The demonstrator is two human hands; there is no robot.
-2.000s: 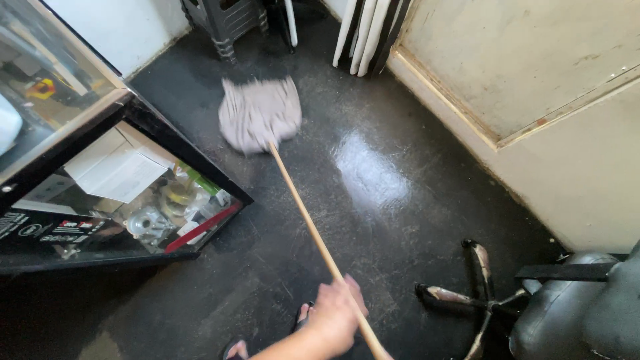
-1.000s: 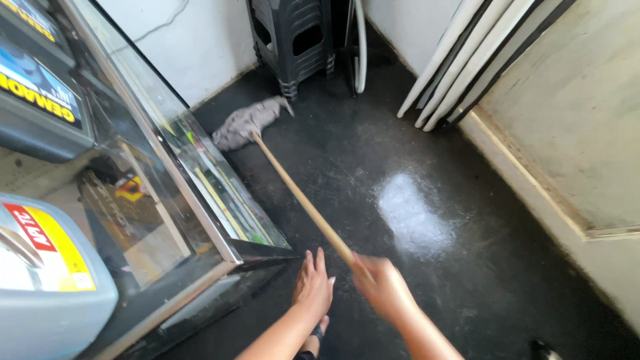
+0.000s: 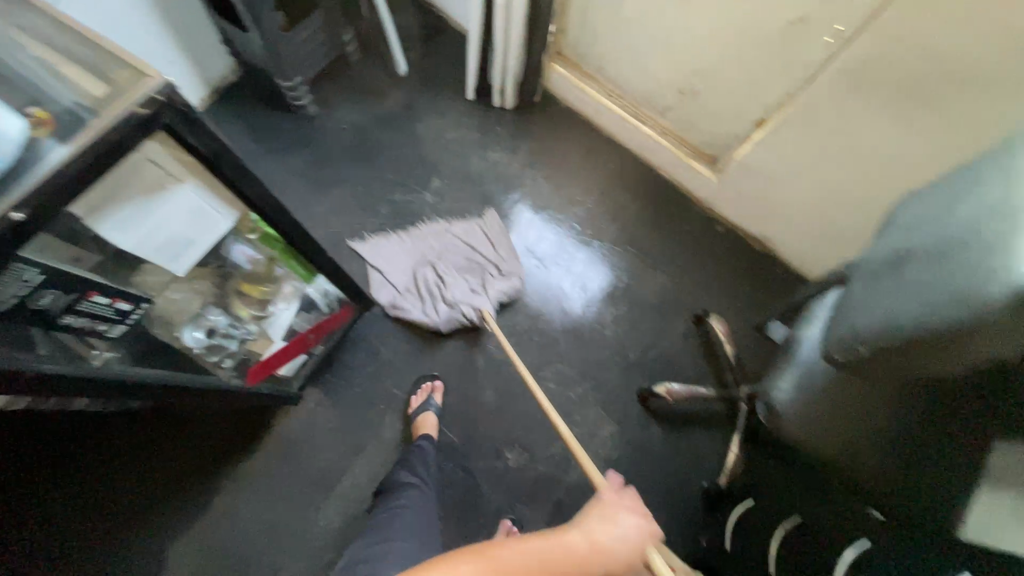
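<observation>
My left hand [image 3: 616, 520] is closed around the wooden handle of a mop [image 3: 552, 412]. The handle slants up and left to a greyish cloth mop head [image 3: 444, 272] spread on the dark floor, between the glass cabinet and a bright patch of reflected light. Below my left hand, at the bottom edge, a small blurred bit of skin shows beside the handle; it may be my right hand [image 3: 678, 565], mostly hidden. My foot in a black flip-flop [image 3: 426, 400] stands just below the mop head.
A black-framed glass cabinet [image 3: 256, 200] holding assorted items stands at left. A wheeled chair's base [image 3: 740, 392] and dark seat [image 3: 936, 264] are at right. A cream panel [image 3: 768, 104] borders the floor; white-edged boards [image 3: 500, 48] and a dark plastic stool [image 3: 280, 48] stand at the back.
The mop head has moved from beside the cabinet at the back to the floor nearer my feet. My left hand, off the handle one second ago, now grips it. The view has shifted.
</observation>
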